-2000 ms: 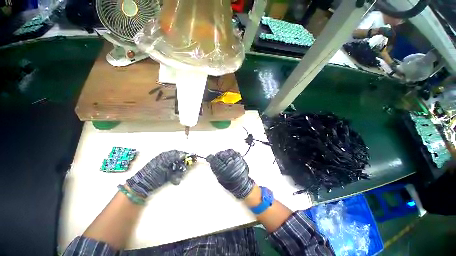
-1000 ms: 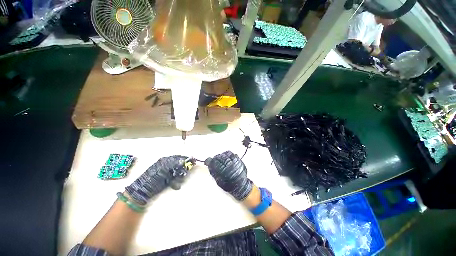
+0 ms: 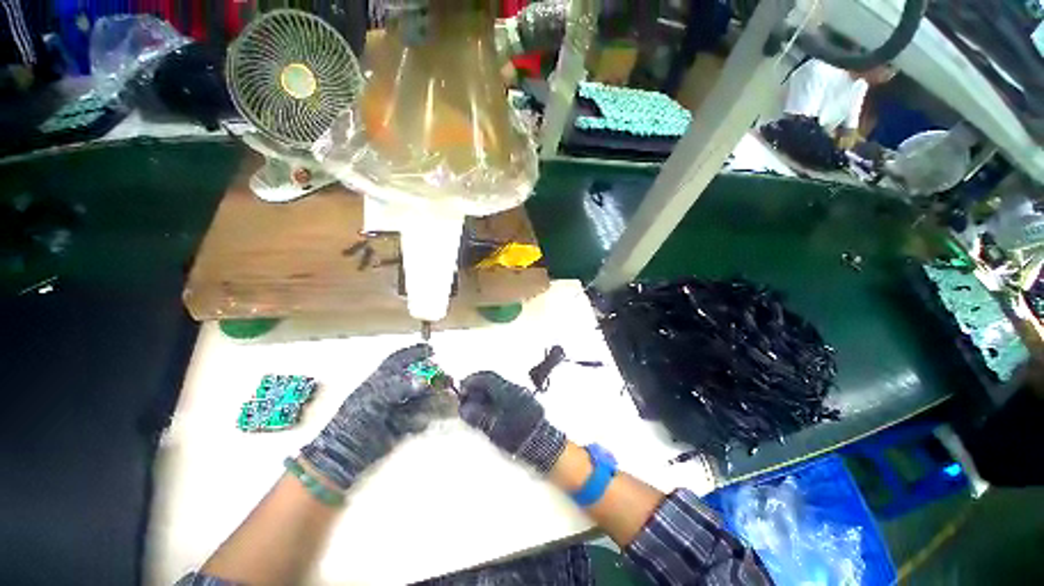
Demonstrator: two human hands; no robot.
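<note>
My left hand [image 3: 372, 414], in a dark grey knit glove, holds a small green circuit board [image 3: 427, 372] just below the machine tip [image 3: 426, 330]. My right hand [image 3: 504, 414], gloved the same way, is closed on the thin dark lead [image 3: 452, 388] at the board's right side. The fingers hide most of the lead and its joint with the board. A folded black cable [image 3: 550, 364] lies on the white sheet above my right hand. A cluster of green boards [image 3: 276, 403] lies at the left of the sheet.
The white machine head [image 3: 432, 269] stands on a brown wooden base [image 3: 252, 258]. A yellow-and-black object [image 3: 517, 255] lies on the base. A fan [image 3: 295, 80] is behind. A black cable pile [image 3: 727, 361] is at the right, a blue bin [image 3: 841, 504] below it. Another person [image 3: 822, 97] is at back right.
Both hands have moved closer together and nearer the machine tip. The held board now shows its green face. The folded cable on the sheet lies differently. The view has shifted a little.
</note>
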